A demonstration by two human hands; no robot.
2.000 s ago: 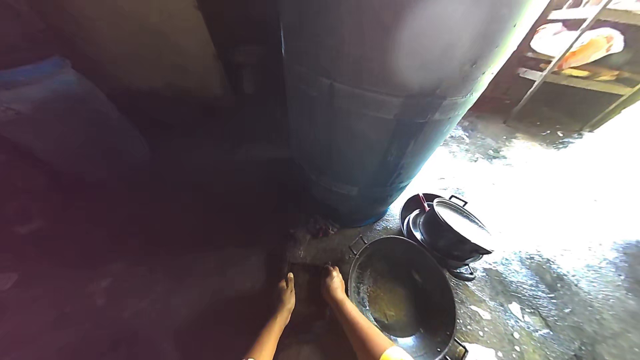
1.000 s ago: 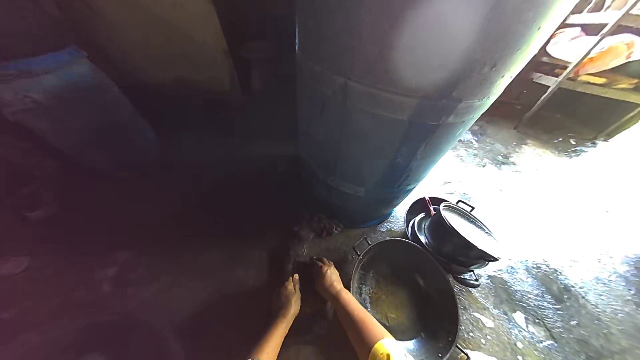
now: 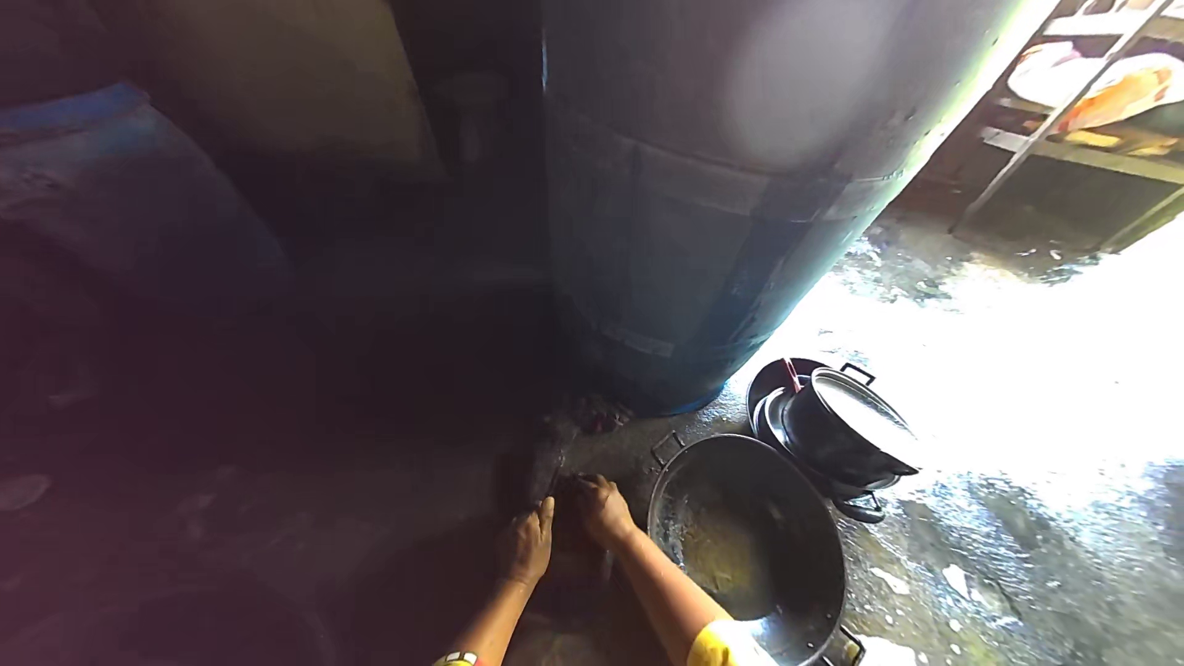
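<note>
My left hand [image 3: 527, 544] is low over the dark floor, its fingers pointing up the view; shadow hides whether it holds anything. Close on its right, my right hand [image 3: 604, 511] has its fingers curled over something dark that cannot be made out. A wide dark metal wok [image 3: 754, 541] with loop handles lies just right of my right forearm, with some murky liquid or residue in its bottom. Beyond the hands, a dark clump [image 3: 597, 413] rests on the floor by the foot of a big drum.
The large blue-grey drum [image 3: 684, 213] stands ahead. A black pot [image 3: 846, 430] leans on stacked pans right of it. Another blue container [image 3: 139, 203] is at the left. A slatted rack [image 3: 1091, 153] holds a bag at the upper right. Wet floor [image 3: 999, 573] shines at the right.
My right hand has shifted a little up and left from where it was beside the wok two seconds ago, and now its fingers are more curled. The pans have stayed in place.
</note>
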